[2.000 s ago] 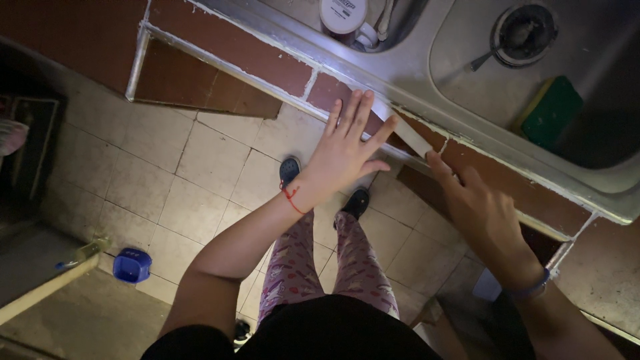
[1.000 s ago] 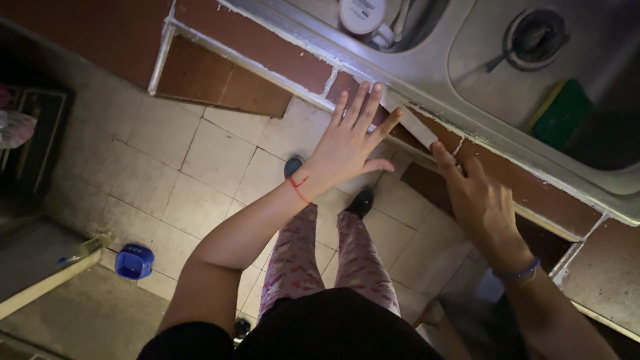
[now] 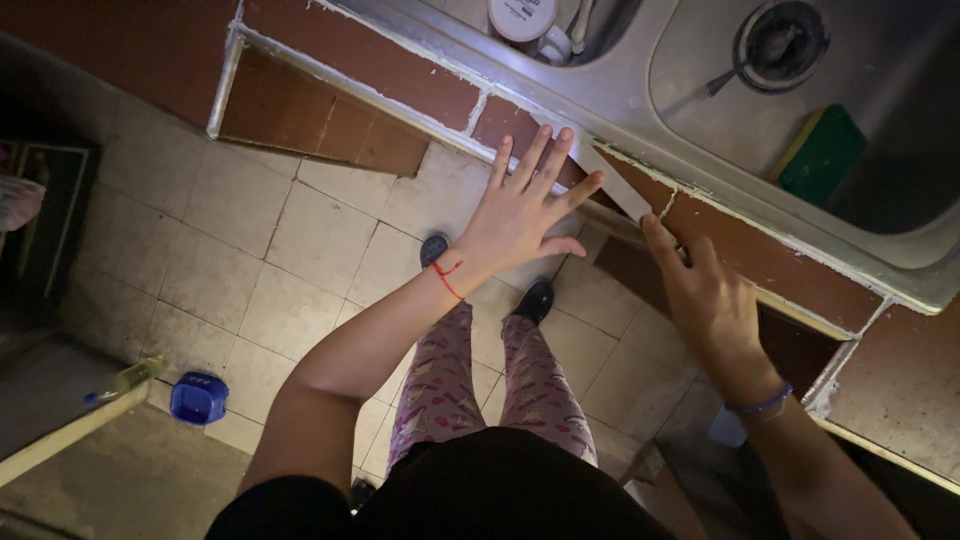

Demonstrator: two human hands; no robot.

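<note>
My right hand (image 3: 709, 300) grips the handle of a knife (image 3: 616, 182), whose broad pale blade points up and left over the brown tiled counter edge (image 3: 787, 270) in front of the sink. My left hand (image 3: 521, 214) is spread with its palm down and fingers apart, holding nothing; its fingertips are close to the blade and the counter edge. Whether the fingertips touch the blade I cannot tell. A red string is around my left wrist and a bluish band around my right wrist.
The steel sink (image 3: 630, 82) holds a white mug (image 3: 523, 16), a green and yellow sponge (image 3: 821, 154) and a dark round drain or bowl (image 3: 782, 46) with a utensil. A blue pet bowl (image 3: 199, 399) sits on the tiled floor near a plastic bottle (image 3: 129, 379). My feet are below the counter.
</note>
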